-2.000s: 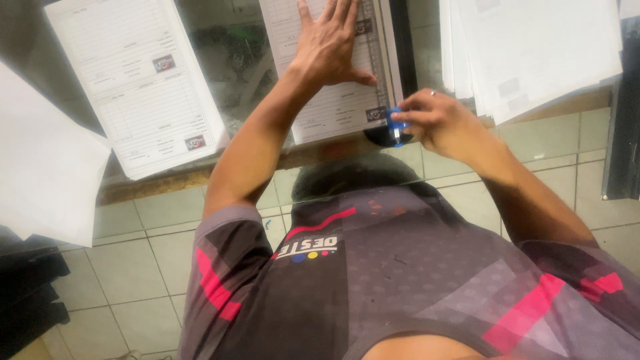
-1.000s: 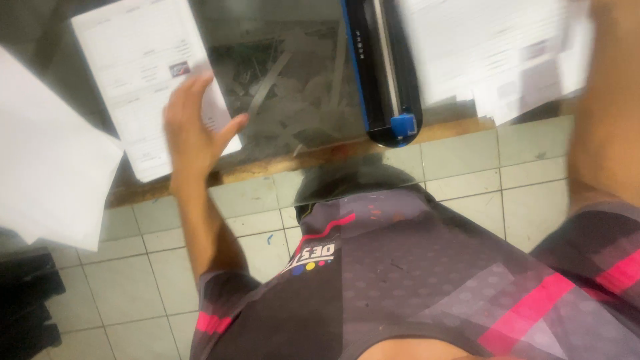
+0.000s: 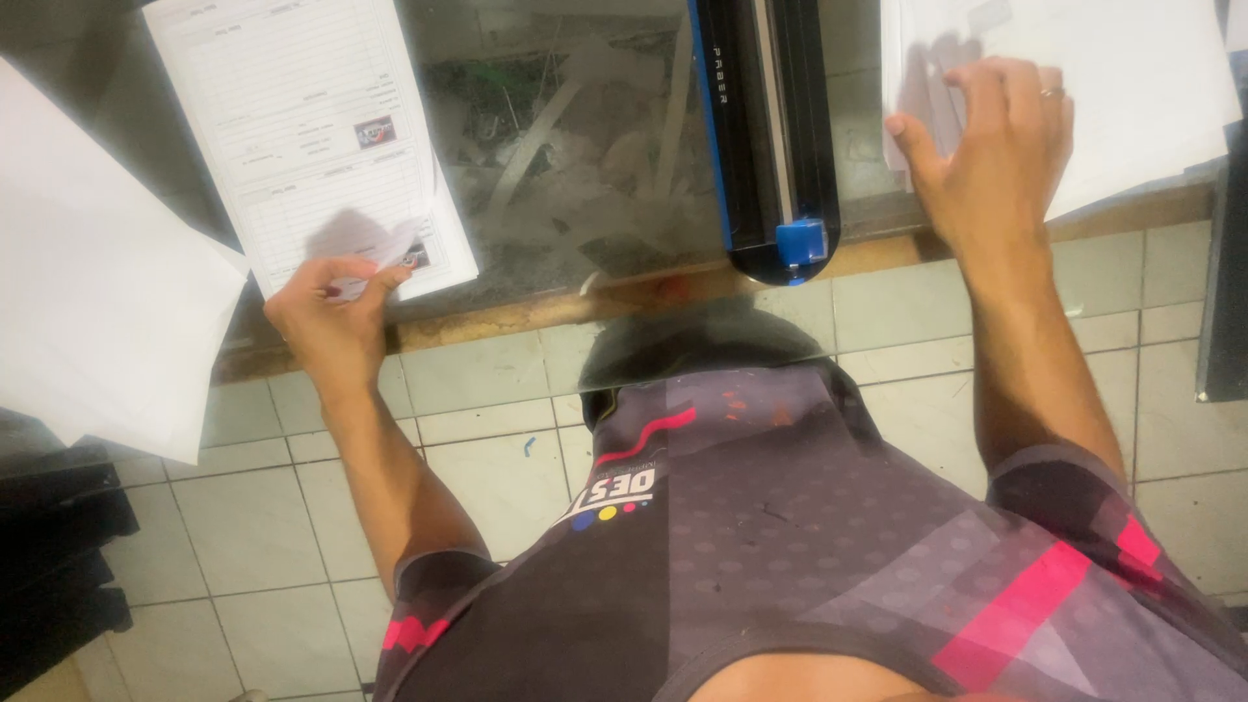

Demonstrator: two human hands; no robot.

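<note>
My left hand pinches the lower corner of the top sheet on a stack of printed forms, and that corner curls up between thumb and fingers. On the other side, my right hand rests with spread, bent fingers on a pile of white paper; whether it grips a sheet cannot be told. Between the hands lies a black and blue rotary paper trimmer, its blue sliding cutter at the near end. No sheet lies on the trimmer.
Large white sheets overhang the table edge at the left. Paper strips show through or on the glass tabletop. A wooden edge runs along its near side. Black stacked objects stand at the lower left, above a tiled floor.
The printed sheet seen on the trimmer two seconds ago is off it. My left hand has moved left to the forms' lower corner. My right hand has left the cutter and is on the right pile.
</note>
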